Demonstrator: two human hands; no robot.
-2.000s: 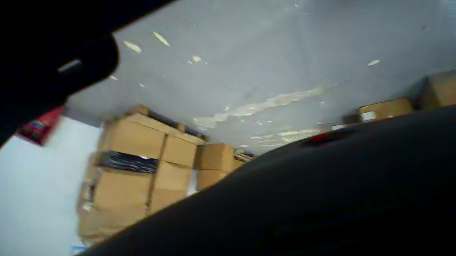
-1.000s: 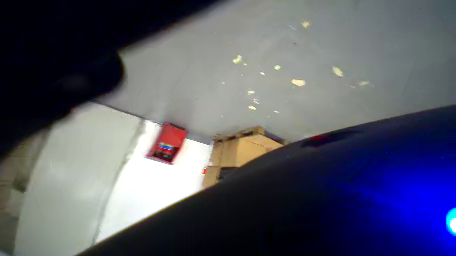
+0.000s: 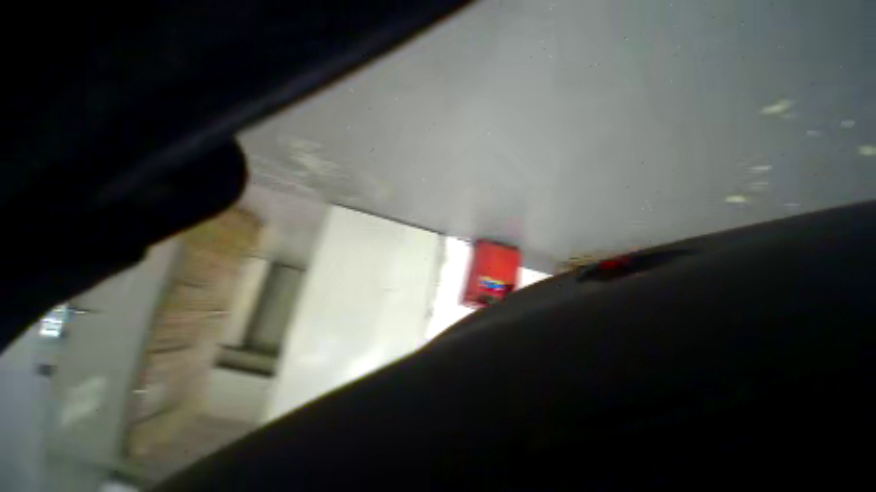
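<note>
Neither of my hands is in the picture. A large smooth grey-black curved shape, perhaps the camera housing, fills the lower right, with a small red spot on its upper edge. A black mass, perhaps cloth or a strap, covers the upper left and has a rounded lobe. Between them a red box-like object with a small coloured patch stands against a white surface. The dark curved shape hides its lower edge in the picture.
The view is tilted or inverted. The grey floor with pale worn marks spans the top. A pale wall or panel stands left of the red object. Further left are a blurred brownish stack, not clear what, and a grey framed opening.
The red object has shifted right in the view. The cartons have gone behind the dark shape. The pale panel and brownish stack now show more at left. The blue glow is gone.
</note>
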